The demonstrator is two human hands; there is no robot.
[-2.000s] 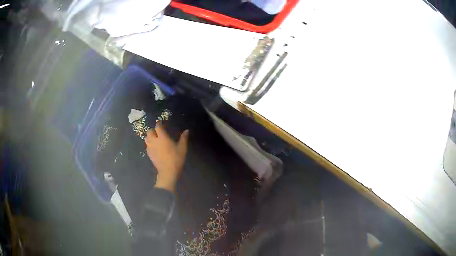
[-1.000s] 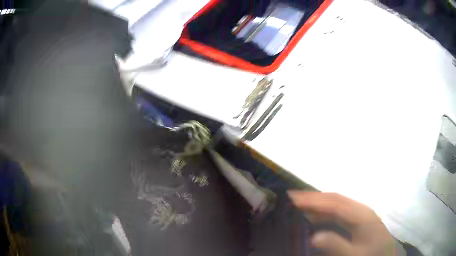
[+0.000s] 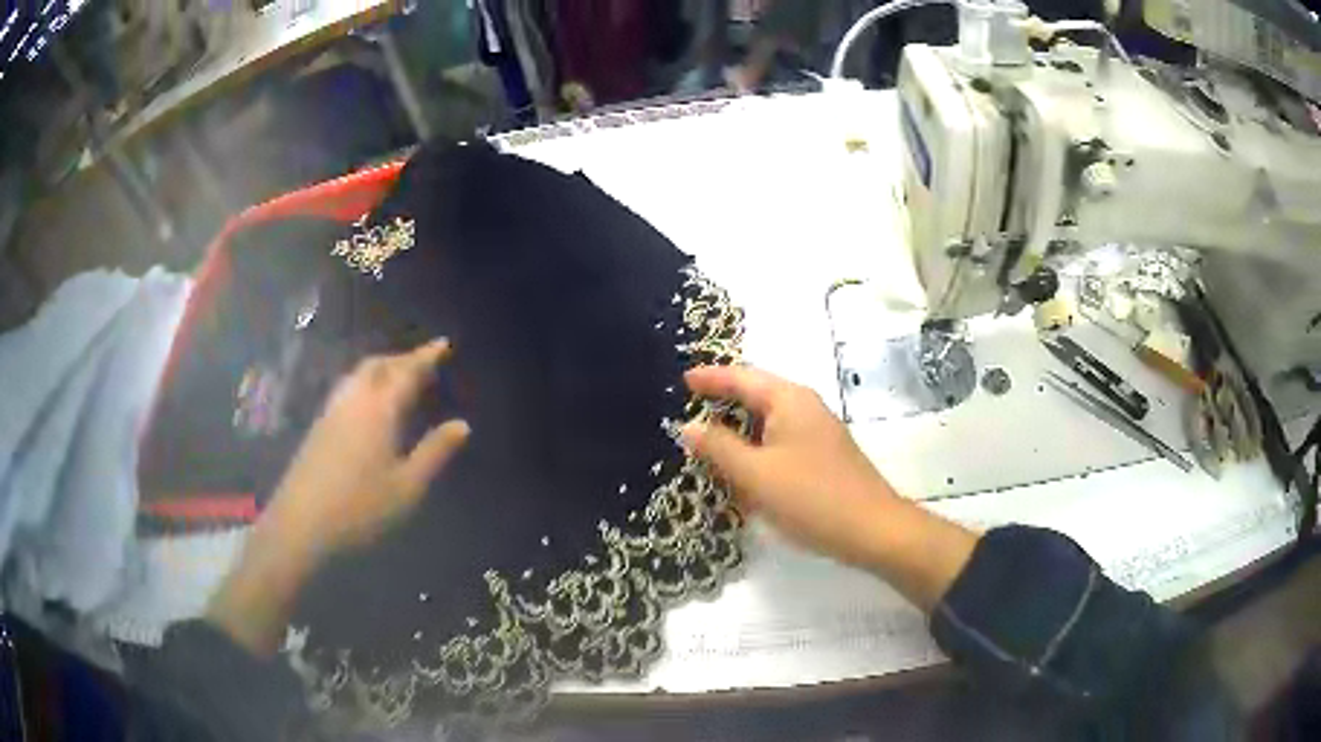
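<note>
A black embroidered fabric panel [image 3: 558, 290] lies over the table left of the sewing machine. Its gold-cream scalloped border [image 3: 580, 616] curves along the right and front edges. A pale gold flower spray [image 3: 377, 245] shows at its upper left. My left hand [image 3: 348, 464] is over the panel's left part, slightly blurred, thumb and fingers apart. My right hand [image 3: 790, 464] is at the panel's right scalloped edge, index finger and thumb apart on the border; its other fingers are partly hidden. No tool shows in either hand.
The industrial sewing machine [image 3: 1000, 160] stands at the right. Tweezers [image 3: 1116, 418] and a black-handled tool [image 3: 1097, 377] lie on its bed beside an orange-handled tool [image 3: 1171, 365]. A red-rimmed tray [image 3: 203, 507] is partly under the panel. Pale cloth [image 3: 87, 420] hangs at far left.
The view has swung from the bin beside the table up to the tabletop and machine. The black panel now lies on the table, with both hands over it.
</note>
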